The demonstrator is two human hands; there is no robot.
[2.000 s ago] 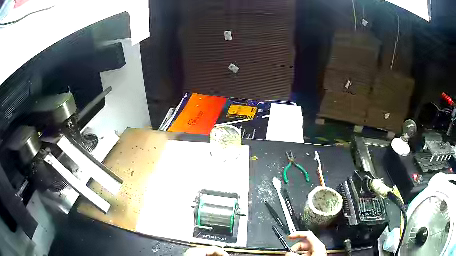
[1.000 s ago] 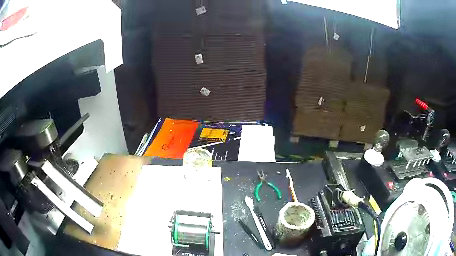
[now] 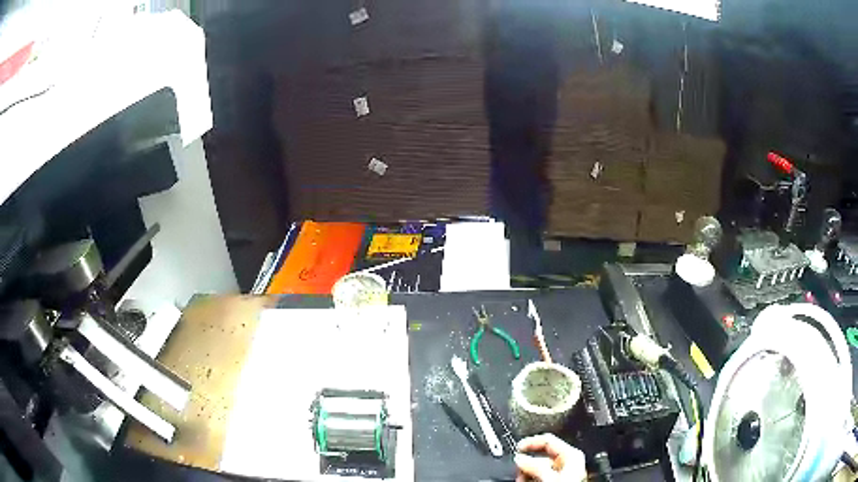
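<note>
My right hand (image 3: 550, 459) is at the bottom edge, partly cut off, just below the crusty beige pot (image 3: 546, 395). Its fingers are curled near the lower end of a slim dark tool (image 3: 493, 410); whether they grip it is unclear. A white-handled brush or scraper (image 3: 477, 405) lies left of that tool, and another dark slim tool (image 3: 461, 424) lies further left. Green-handled side cutters (image 3: 493, 343) lie above them with handles spread. A solder wire spool (image 3: 351, 423) stands on the white paper (image 3: 282, 377). My left hand is not in view.
The bench machine (image 3: 179, 216) with two pale rails (image 3: 118, 395) is at left. The black soldering station (image 3: 628, 400) and white fan (image 3: 771, 414) are at right, with test fixtures (image 3: 767, 264) behind. A smaller pot (image 3: 360, 290) is at the paper's top. A reddish stick (image 3: 538, 334) lies behind the beige pot.
The view has shifted, so bench items sit further left. My left hand has left the picture. My right hand, holding a dark tool two seconds ago, dropped almost out of view and is back at the bottom.
</note>
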